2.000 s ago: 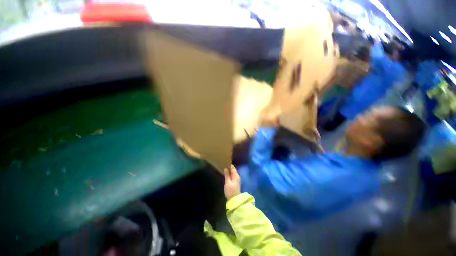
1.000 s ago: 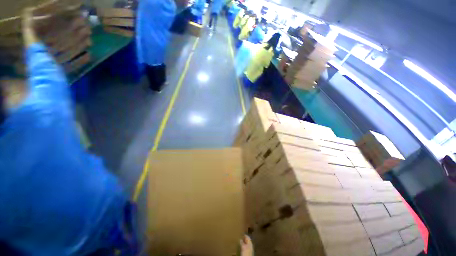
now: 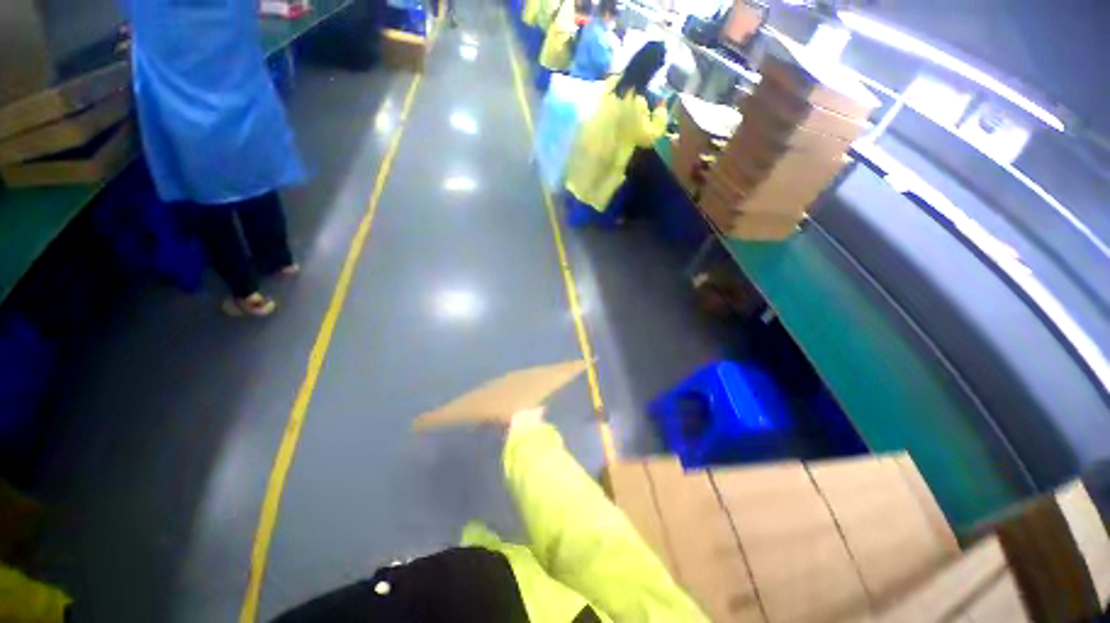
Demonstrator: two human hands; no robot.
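A flat brown cardboard piece (image 3: 505, 396) is seen at a slant above the grey aisle floor, in the middle of the view. My right hand (image 3: 526, 417), in a yellow-green sleeve coming from the bottom right, is closed on its near edge. The hand is small and slightly blurred, and its fingers are partly hidden. Whether the piece is a plain sheet or a closed flat carton, I cannot tell. My left hand is not in view; a bit of yellow-green cloth shows at the bottom left corner.
Stacked brown cartons (image 3: 779, 517) stand at the lower right, beside a blue stool (image 3: 728, 414). A green bench (image 3: 840, 329) with a carton pile (image 3: 785, 146) runs along the right. A person in a blue smock (image 3: 213, 104) stands left; a person in yellow (image 3: 615, 140) is ahead.
The cardboard has moved from upright close in front of me to a tilted position over the aisle. The view has shifted; the near blue-smocked person at left is no longer seen.
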